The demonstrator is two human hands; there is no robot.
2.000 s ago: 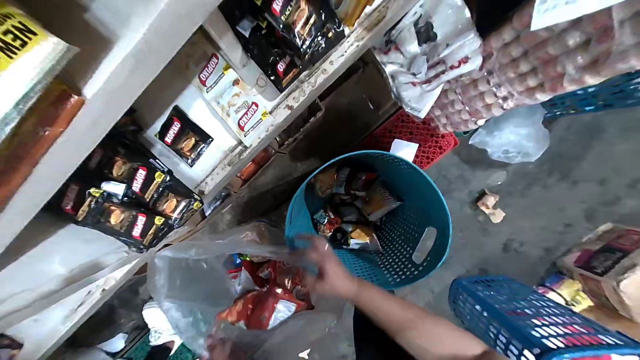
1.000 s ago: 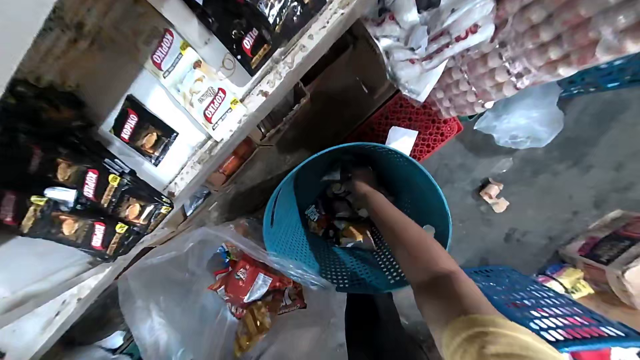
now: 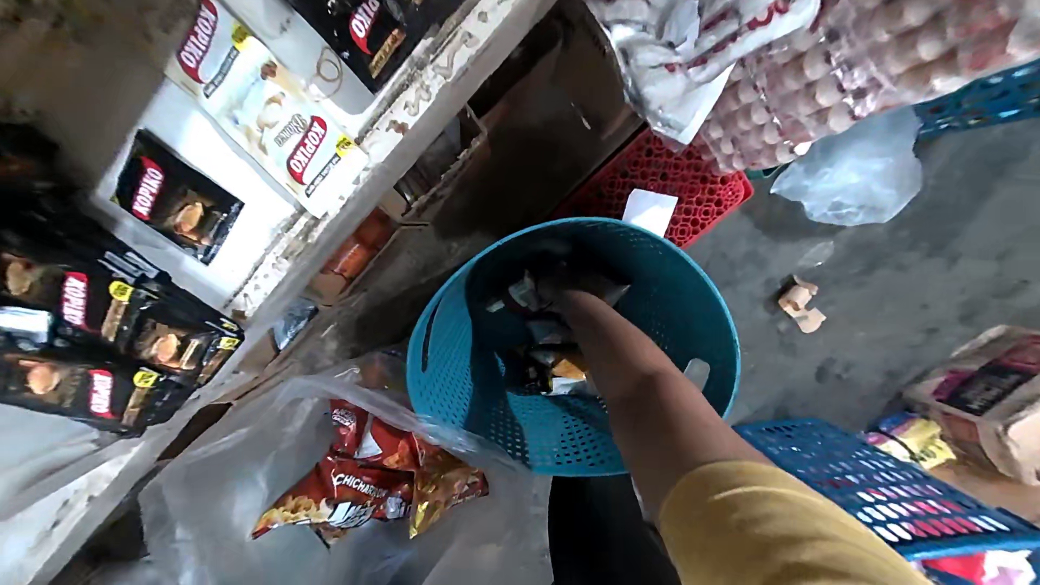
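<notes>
A round teal plastic basket [image 3: 520, 422] stands on the floor with small packets [image 3: 569, 370] at its bottom. My right hand [image 3: 561, 284] reaches deep inside among these packets; its fingers are too dark and hidden to read. Left of the basket, a large clear plastic bag [image 3: 219, 487] lies open, with red snack packs [image 3: 366, 483] and a gold-colored pack [image 3: 439, 487] in it. My left hand is out of view.
Shelves with a rough white edge [image 3: 325, 219] hold black coffee packs [image 3: 175, 199] at left. A red crate [image 3: 650, 179] and wrapped egg trays [image 3: 853, 73] lie beyond the basket. A blue crate [image 3: 877, 487] and a cardboard box [image 3: 983, 390] are at right.
My right hand has gone from above the basket's near left rim down into the basket. A gold-colored pack now shows in the clear bag. The fingers at the bag's lower edge have left view.
</notes>
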